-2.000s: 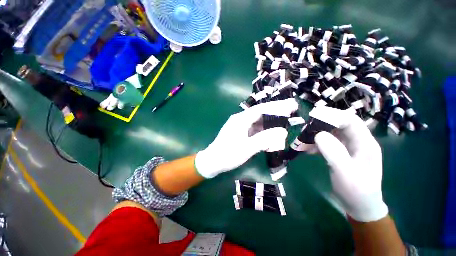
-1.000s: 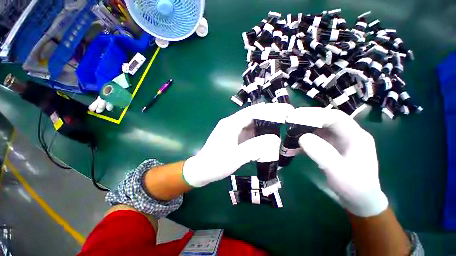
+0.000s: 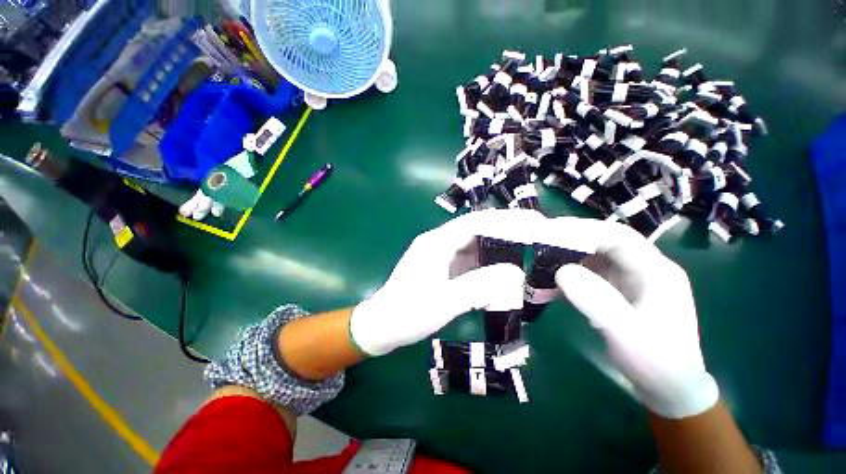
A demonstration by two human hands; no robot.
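Observation:
My left hand [image 3: 436, 282], in a white glove, holds a black wire harness [image 3: 503, 324] between thumb and fingers; its lower white end hangs down. My right hand [image 3: 640, 310], also gloved, holds a second black harness [image 3: 541, 294] with a white band. The two harnesses are side by side, upper ends close together, partly hidden by the fingers. Below them, a checked group [image 3: 477, 368] of harnesses lies flat on the green bench, partly covered by the hanging end. A large loose pile of harnesses [image 3: 612, 130] lies beyond my hands.
A pale blue fan [image 3: 323, 42] stands at the back. A pen [image 3: 304, 192], green tape roll [image 3: 219, 180], small blue bin [image 3: 199, 130] and black corded device [image 3: 125, 218] are at left. A blue tote [image 3: 831, 278] is at the right edge.
Since two seconds ago, both hands have come together and the two held harnesses have gone from angled apart to side by side. Over the last second the hands have barely changed.

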